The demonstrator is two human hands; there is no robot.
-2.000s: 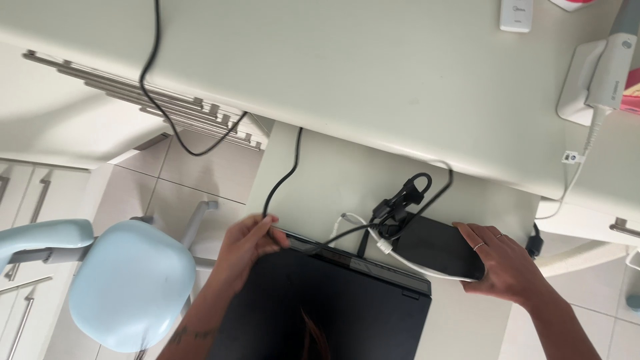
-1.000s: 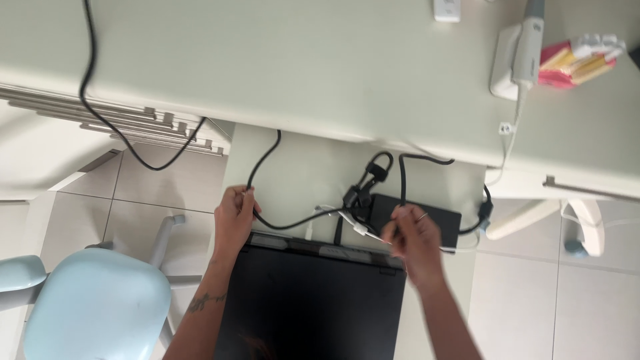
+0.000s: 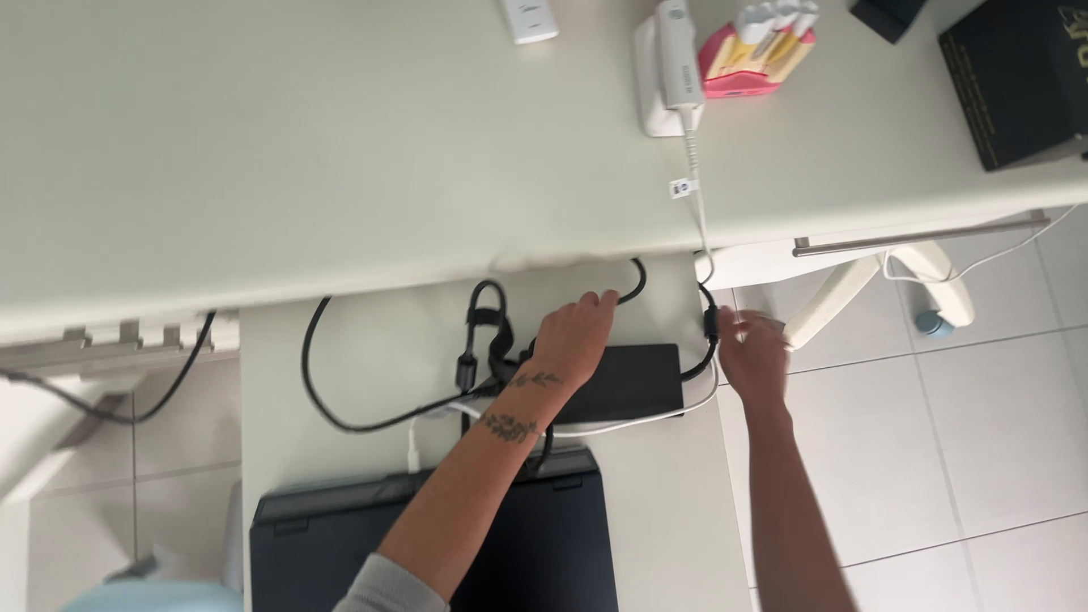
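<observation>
My left hand (image 3: 571, 344) reaches over a black power adapter (image 3: 633, 382), its fingertips at a black cable (image 3: 636, 285) that runs under the desk edge; whether they grip it is hard to tell. To the right, my right hand (image 3: 755, 353) has its fingers at a thick black sleeve (image 3: 711, 324) on the adapter's cable, over the shelf edge; its grip is unclear. A looped cable with a strap (image 3: 487, 317) lies left of my left hand. Below, a closed black laptop (image 3: 544, 544) rests on the pull-out shelf (image 3: 671, 510). A white cable (image 3: 616, 422) curves around the adapter.
The desk top (image 3: 340, 153) overhangs the shelf. On it stand a white handheld device (image 3: 677, 64) in a holder, a pink and yellow tooth model (image 3: 756, 51), a white remote-like object (image 3: 531, 19) and a black box (image 3: 1020, 81). A drawer handle (image 3: 922, 236) and a white chair base (image 3: 837, 297) are at right.
My left hand has left the black cable at the left and moved right, across the adapter. My right hand has moved from the adapter to the cable sleeve beyond the shelf's right edge. The view has shifted right.
</observation>
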